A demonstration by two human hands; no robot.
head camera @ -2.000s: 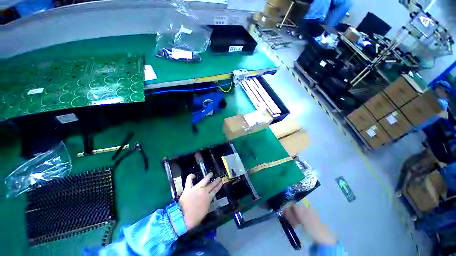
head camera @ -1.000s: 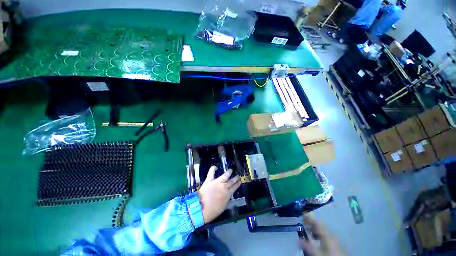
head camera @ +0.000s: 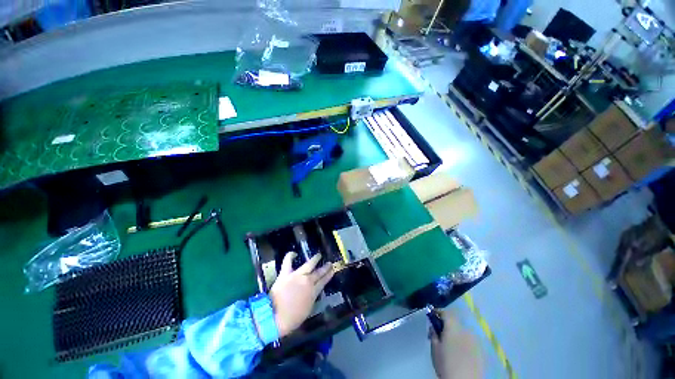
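Observation:
The black-framed lead cutting machine (head camera: pixel 311 274) stands at the bench's front edge. My left hand (head camera: pixel 297 294) lies on it, fingertips on the component tape at its middle; whether they pinch the tape cannot be told. The tan component tape (head camera: pixel 405 238) runs out of the machine's right side over the green mat. My right hand (head camera: pixel 453 348), a little blurred, is closed around the black grip of the hand crank (head camera: pixel 392 323) at the machine's right. The folded component tape stack (head camera: pixel 118 302) lies left of the machine.
Diagonal cutters (head camera: pixel 215 222), a yellow stick (head camera: pixel 166 223) and a clear bag (head camera: pixel 74 250) lie behind the tape stack. A cardboard box (head camera: pixel 374 181) and a blue tool (head camera: pixel 314 155) are behind the machine. A green circuit board panel (head camera: pixel 111 129) lies on the raised shelf.
My right hand and the crank grip have changed position around the crank's turn. My left hand stays on the machine. The camera view has swung, shifting the whole scene.

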